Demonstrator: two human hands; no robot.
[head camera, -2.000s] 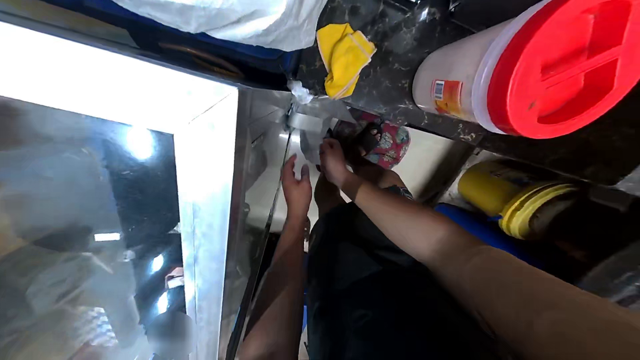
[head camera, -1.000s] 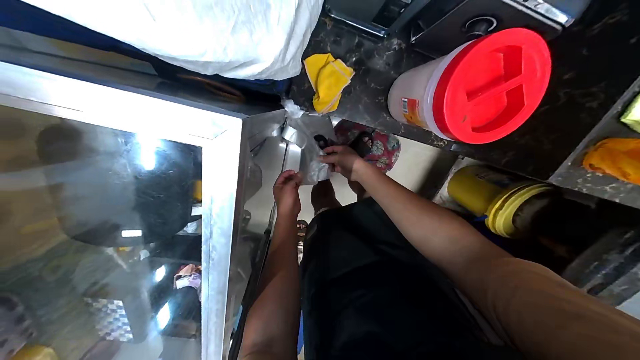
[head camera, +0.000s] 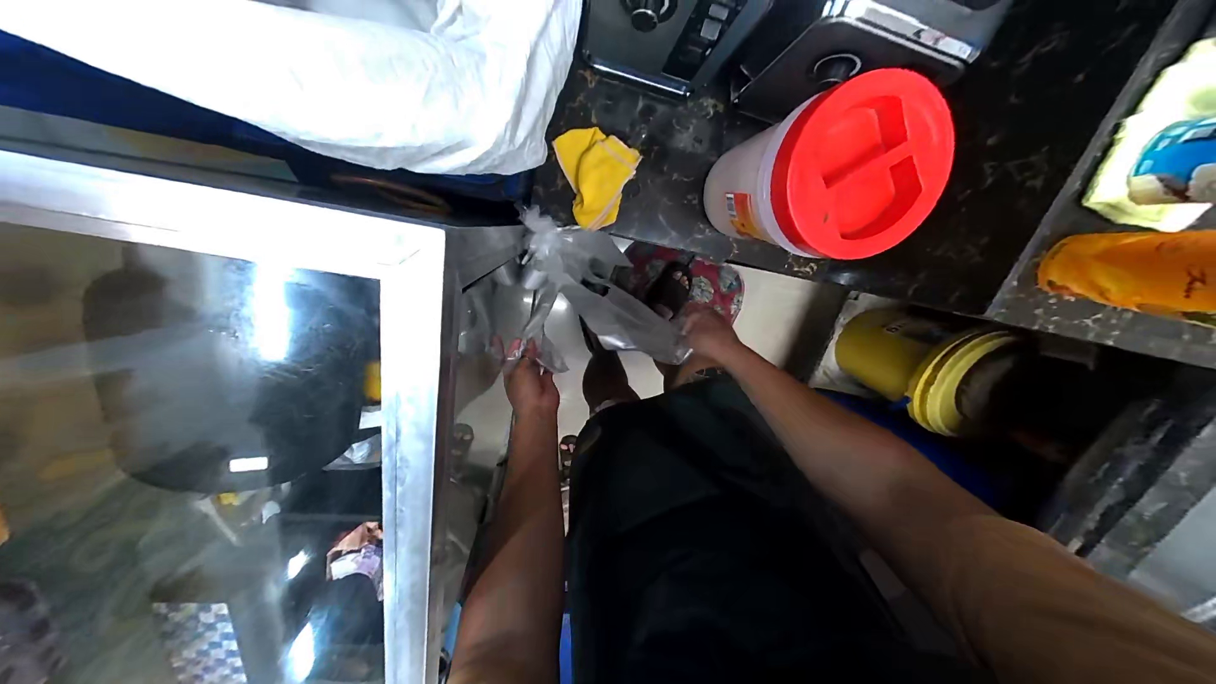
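Clear plastic bags (head camera: 608, 309) stretch between my hands below the counter's corner. My left hand (head camera: 530, 378) pinches the plastic beside the metal-framed glass case. My right hand (head camera: 705, 334) grips the other side of the plastic, above the floor. The upper end of the plastic gathers at the counter edge, close to a folded yellow cloth (head camera: 597, 179). To the right of the cloth lies a clear plastic jar with a red lid (head camera: 863, 163), nearer my right hand than my left.
The glass case's metal frame (head camera: 413, 456) borders my left arm. White fabric (head camera: 380, 90) covers something at the top. Black appliances (head camera: 665, 38) stand on the dark stone counter (head camera: 655, 218). Yellow buckets (head camera: 879, 351) lie under it; an orange packet (head camera: 1130, 271) rests at the right.
My hands have moved apart, and the clear plastic is now spread between them. One second ago they were closer together with a small bit of plastic between them.
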